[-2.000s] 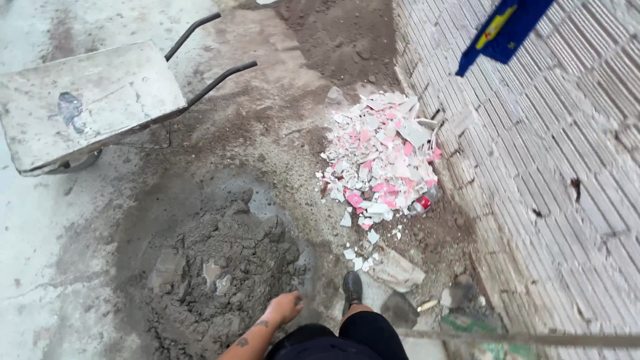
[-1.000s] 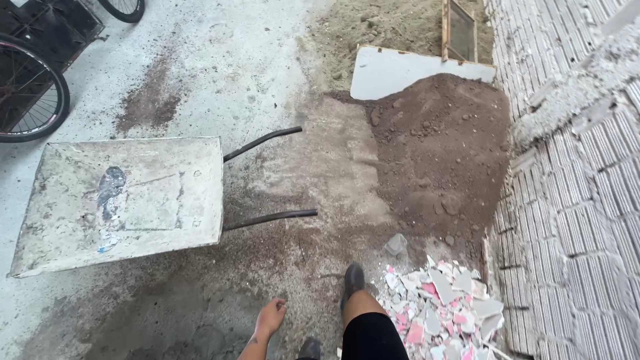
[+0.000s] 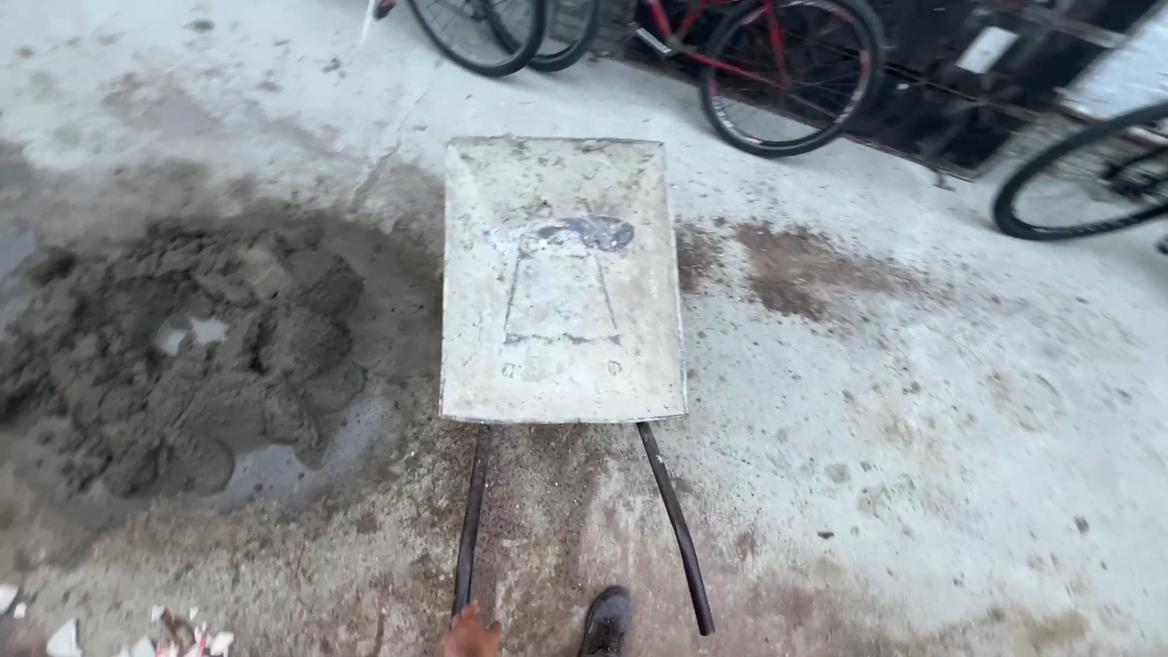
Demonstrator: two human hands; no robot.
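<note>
At the bottom edge of the head view, my left hand is closed around the end of the left handle of a wheelbarrow. The wheelbarrow's pale metal tray points away from me, its surface stained and crusted, with a dark patch near the middle. Its right handle, a dark bent tube, shows along its length with no hand on it. My right hand is out of view. A dark shoe stands between the two handles. The wheelbarrow's wheel is hidden beneath the tray.
Left of the wheelbarrow lies a heap of wet grey mortar with puddles around it. Broken white and pink pieces lie at the lower left. Several bicycles, one with a red frame, stand beyond, by a dark metal panel.
The view has turned a lot, and the wheelbarrow now lies straight ahead with its handles toward me. My left hand, away from the handles in the earlier frames, is now on the left one.
</note>
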